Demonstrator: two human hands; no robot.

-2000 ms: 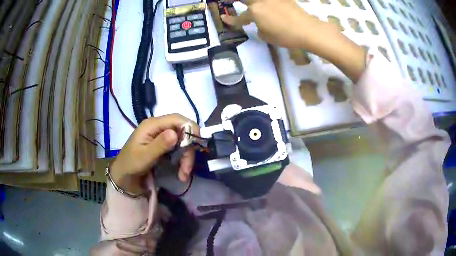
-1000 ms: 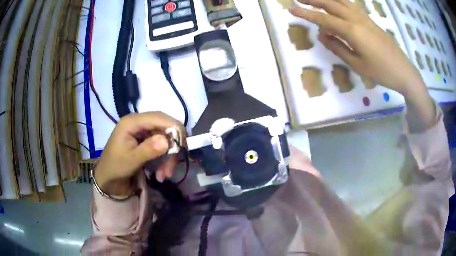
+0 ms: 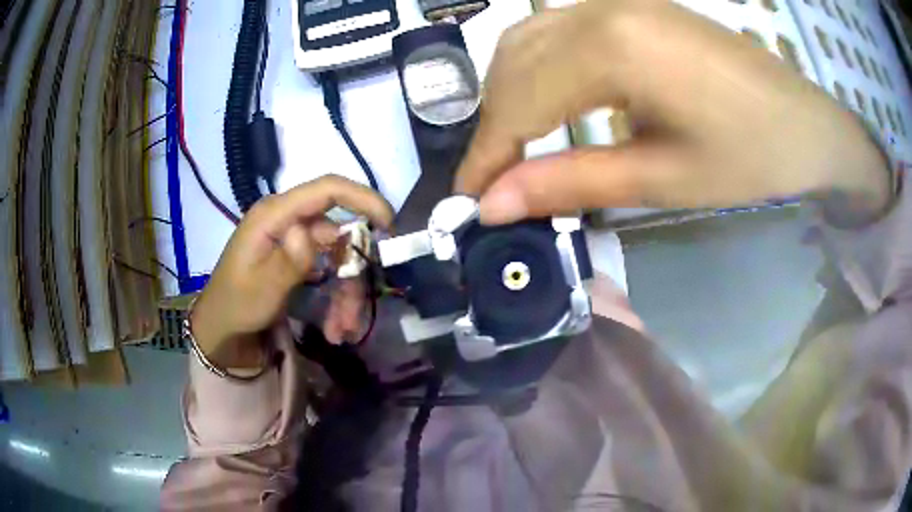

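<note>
The black round fan unit (image 3: 515, 277) with a brass-coloured centre sits in a silver-white four-cornered frame on the black test fixture (image 3: 445, 160). My left hand (image 3: 290, 270) is left of the fixture and pinches a small whitish connector (image 3: 352, 250) with thin dark wires trailing from it towards the fixture. My right hand (image 3: 640, 120) is over the fixture's upper part. Its thumb and a fingertip are at the frame's upper left corner; whether they grip it or only touch it is not clear.
A handheld meter (image 3: 348, 38) is at the top, partly cut off. A round clear disc (image 3: 441, 88) is on the fixture's arm. A coiled black cable (image 3: 242, 120) and stacked layers (image 3: 85, 200) are at left. A foam tray (image 3: 845, 60) is partly behind my right hand.
My right hand has moved left and down from above the foam tray to the fixture frame. My left hand still pinches the connector. The view has shifted somewhat.
</note>
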